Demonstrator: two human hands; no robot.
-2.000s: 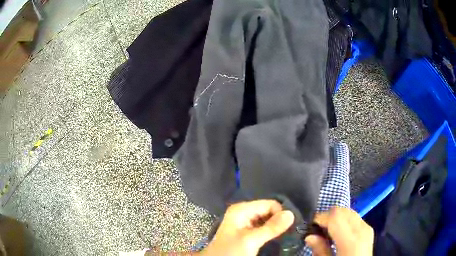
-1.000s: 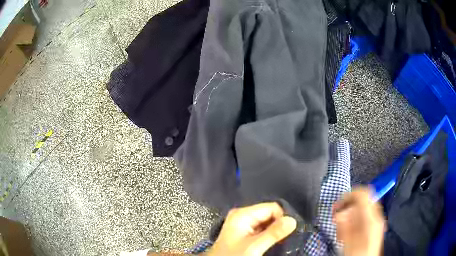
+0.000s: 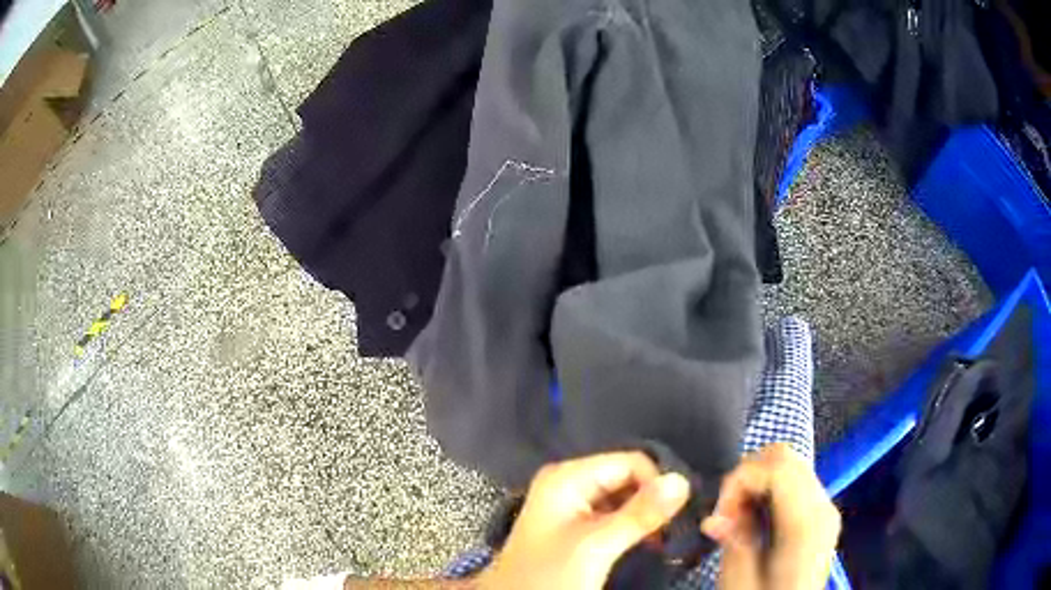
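Note:
The grey garment (image 3: 657, 196) hangs away from me in two long folds, with a thin white bent thread line on its left fold. My left hand (image 3: 588, 519) pinches its dark bunched near edge at the bottom centre. My right hand (image 3: 778, 519) is just right of that edge, fingers curled around a small dark thing, mostly hidden, too unclear to name. Blue-and-white checked cloth (image 3: 786, 386) shows below and right of the garment.
A black jacket (image 3: 380, 173) with round buttons lies under and left of the grey garment. Blue crates (image 3: 980, 207) with dark clothes (image 3: 968, 473) stand at the right. Cardboard (image 3: 40, 115) is at the left edge. Yellow-black tape (image 3: 101, 324) marks the speckled floor.
My right hand moved away to the right, blurred, one second ago and is now back beside the held edge. My left hand keeps its pinch in nearly the same place.

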